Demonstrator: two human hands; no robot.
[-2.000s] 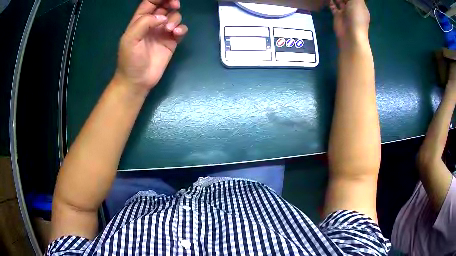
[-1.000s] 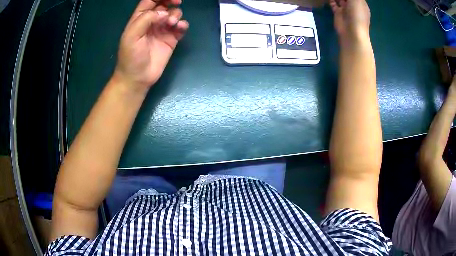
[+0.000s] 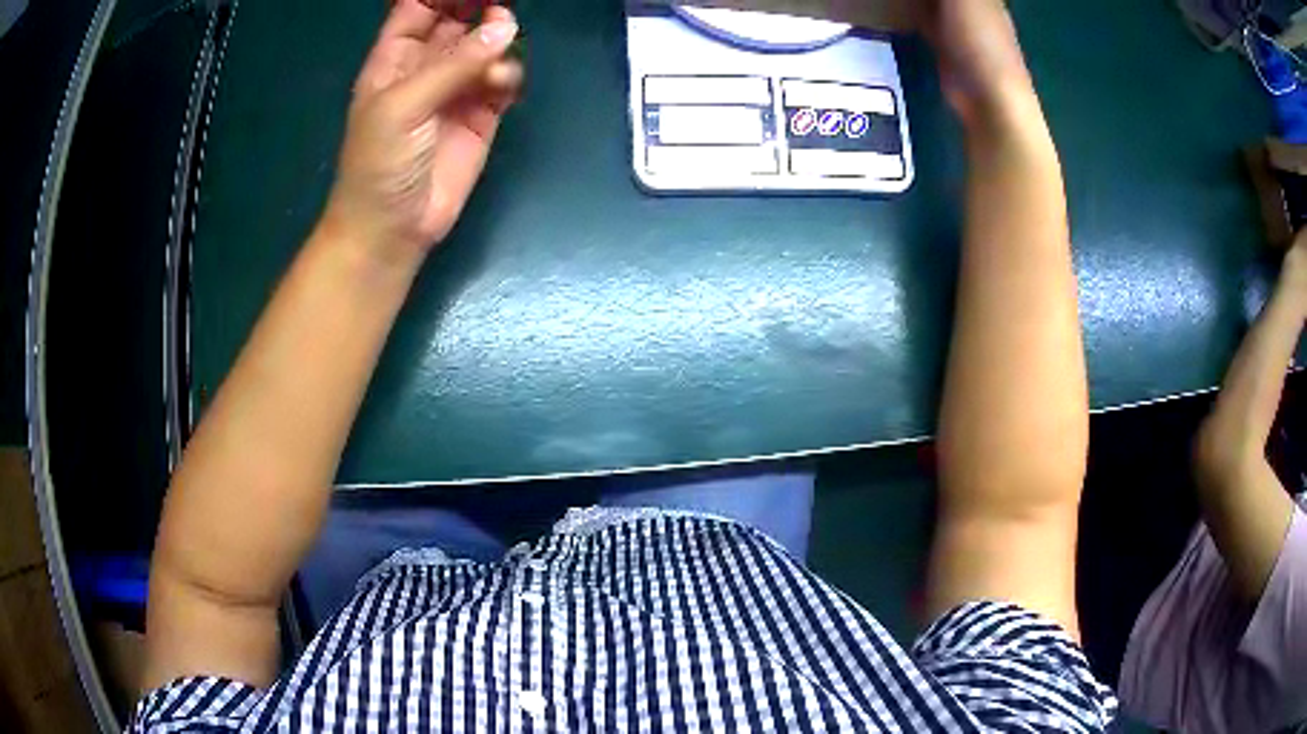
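Note:
The white digital scale [image 3: 774, 129] lies on the dark green table at the top middle, its display at left and three round buttons at right. A brown cardboard box [image 3: 860, 12] shows only as a strip at the top edge, over the scale's round plate. My right hand [image 3: 979, 43] is at the box's right end, blurred and cut off by the top edge; its grip cannot be made out. My left hand [image 3: 437, 122] is left of the scale with fingers curled, palm partly showing, fingertips near the top edge. No box shows in it.
The glossy green table [image 3: 674, 344] has its near edge before my lap. Curved metal rack rails [image 3: 43, 359] stand at left, with a blue item [image 3: 115, 581] low down. At right are another person's arm [image 3: 1244, 430], a small brown carton [image 3: 1273, 194] and cords [image 3: 1264, 60].
My right hand has shifted slightly left along the box and is more blurred. The fingers of my left hand have moved a little closer together. The scale looks unmoved on the table.

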